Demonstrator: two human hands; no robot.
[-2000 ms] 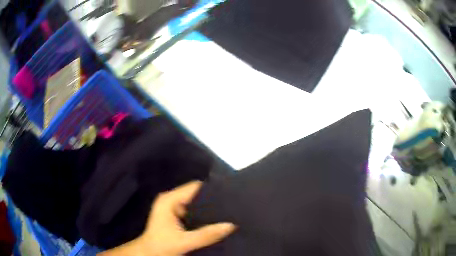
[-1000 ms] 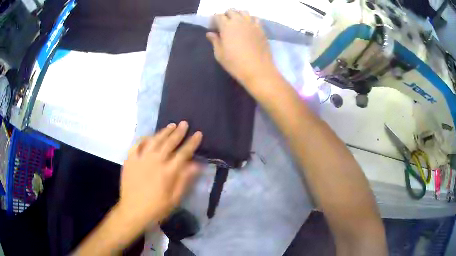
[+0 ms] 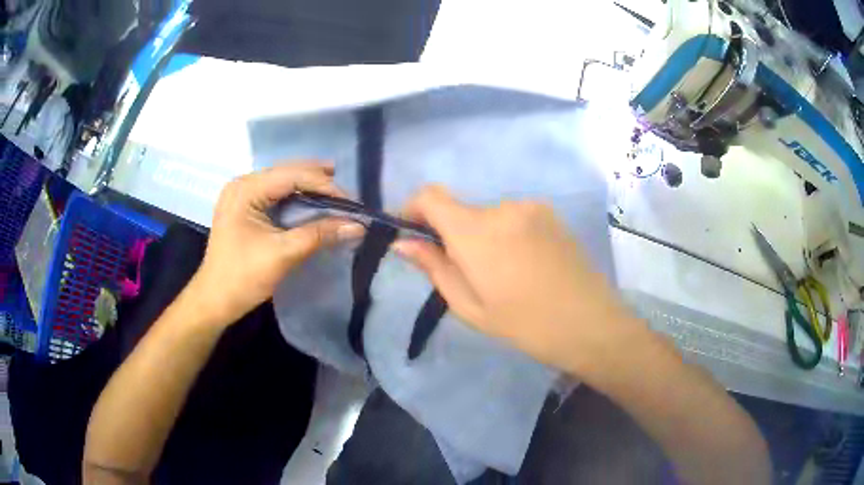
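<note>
A garment panel lies with its pale grey-blue interfacing facing up, partly over the table's front edge. Dark narrow strips stand out on it, one running up and others pointing down. My left hand pinches a folded dark edge of the panel between thumb and fingers. My right hand pinches the same fold a little to the right. The fold is raised across the middle of the panel. My right fingertips are partly blurred.
The Jack sewing machine stands at the upper right. Scissors with green and yellow handles lie right of the panel. A dark cloth piece lies at the back left. A blue basket and dark cloth are at the left.
The dark rectangular piece that lay flat on the interfacing no longer shows flat. Both hands have moved together and now pinch a fold, with more dark strips exposed.
</note>
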